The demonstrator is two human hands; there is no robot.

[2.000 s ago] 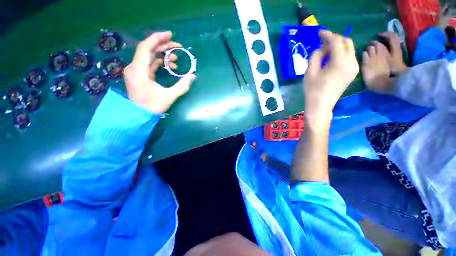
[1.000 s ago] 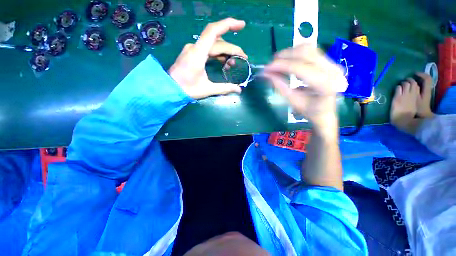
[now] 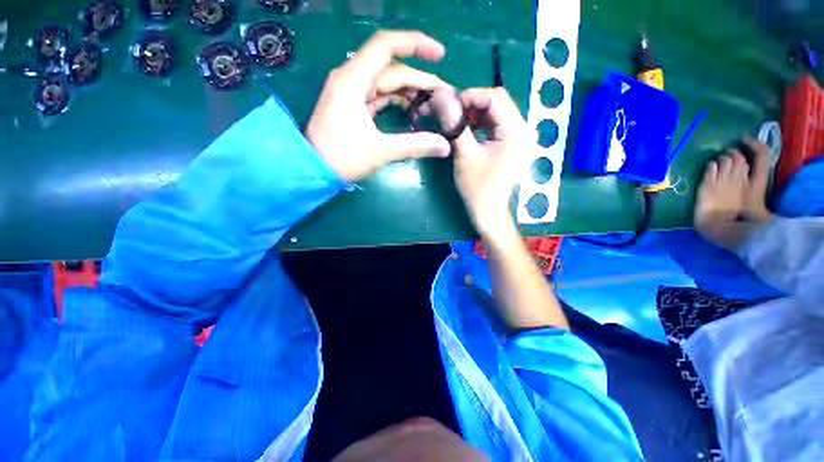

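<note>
My left hand [image 3: 366,113] holds a thin dark ring [image 3: 417,110] between its curved fingers and thumb above the green bench. My right hand [image 3: 491,149] has its fingertips at the ring's right side, touching it. Fingers cover part of the ring. A white die-cut strip [image 3: 549,112] with several round holes lies just right of my right hand. The dark tip of the tweezers [image 3: 496,65] shows above my right hand; the rest is hidden.
Several dark round modules [image 3: 222,65] lie at the upper left. A blue box [image 3: 628,127] stands right of the strip, with a yellow-handled tool [image 3: 648,69] behind it. Another person's hand [image 3: 734,185] rests at the right near a red tray [image 3: 802,122]. The bench edge [image 3: 361,248] runs below my hands.
My right hand has moved left from over the strip to the ring, uncovering the strip's holes. My left hand has stayed nearly in place. The ring now looks dark rather than bright.
</note>
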